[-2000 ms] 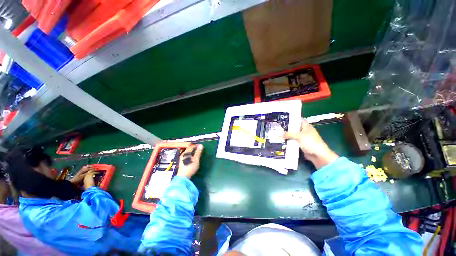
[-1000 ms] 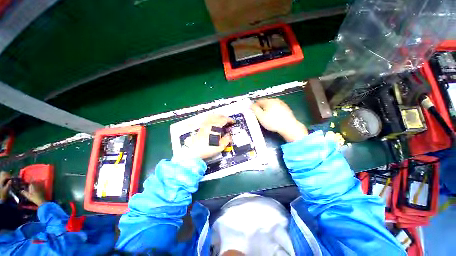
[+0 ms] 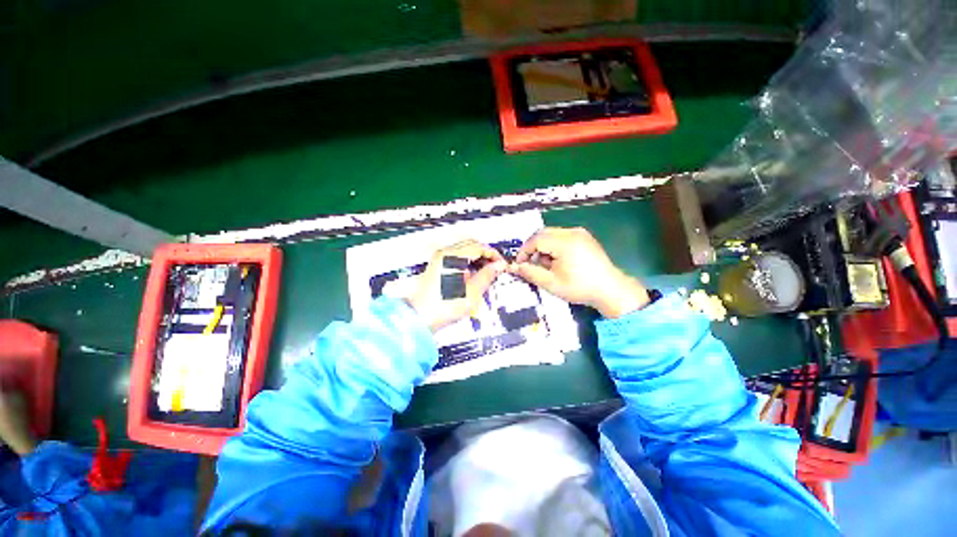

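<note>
An opened tablet (image 3: 509,319) lies in a white frame (image 3: 367,262) on the green bench in front of me. My left hand (image 3: 459,285) is over the tablet's left part, with a black band on a finger. My right hand (image 3: 572,271) is over its upper right part. The thumbs and fingertips of both hands are pinched and nearly meet above the tablet's upper edge. Whatever is between the fingertips is too small to make out. The hands hide part of the tablet's insides.
A red-framed tablet (image 3: 203,346) lies at left, another (image 3: 583,92) on the lower channel behind. At right are a brown block (image 3: 684,222), pale yellow pieces (image 3: 706,305), a round jar (image 3: 764,283), a soldering stand (image 3: 865,283), a plastic bag (image 3: 829,105) and stacked framed tablets (image 3: 836,409). Another person's arm (image 3: 16,422) shows at left.
The white-framed tablet was turned and laid down on the bench. My right hand has left the frame's upper right corner and moved in to meet my left fingertips over the tablet.
</note>
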